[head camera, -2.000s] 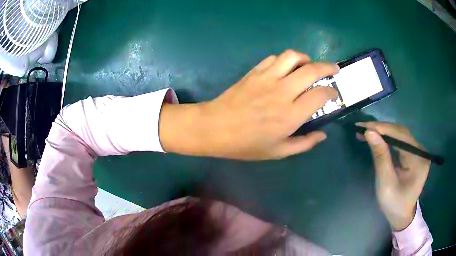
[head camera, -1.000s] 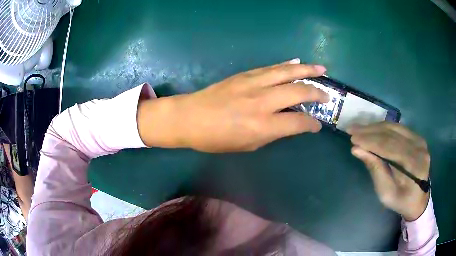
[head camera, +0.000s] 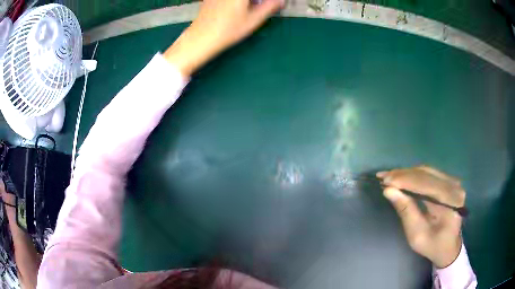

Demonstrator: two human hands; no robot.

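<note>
My left hand point(head camera: 228, 25) is stretched out to the far side, at the top edge of the view, by the pale strip. Its fingertips are cut off or blurred, so I cannot tell whether it holds anything. My right hand point(head camera: 426, 211) is at the right, above the green mat point(head camera: 271, 96). It is closed on the dark tweezers point(head camera: 432, 199), whose tips point left and whose back end sticks out to the right. No phone unit is visible.
The pale, stained strip point(head camera: 372, 12) curves across the far side. A white desk fan point(head camera: 42, 62) stands at the upper left, with a white cord beside it. A black bag or box point(head camera: 53, 183) is below it. Another person's arm point(head camera: 25, 248) shows at the left edge.
My left hand has moved from the phone to the far side. The phone is no longer in view. My right hand still holds the tweezers. The view has shifted, showing the far strip.
</note>
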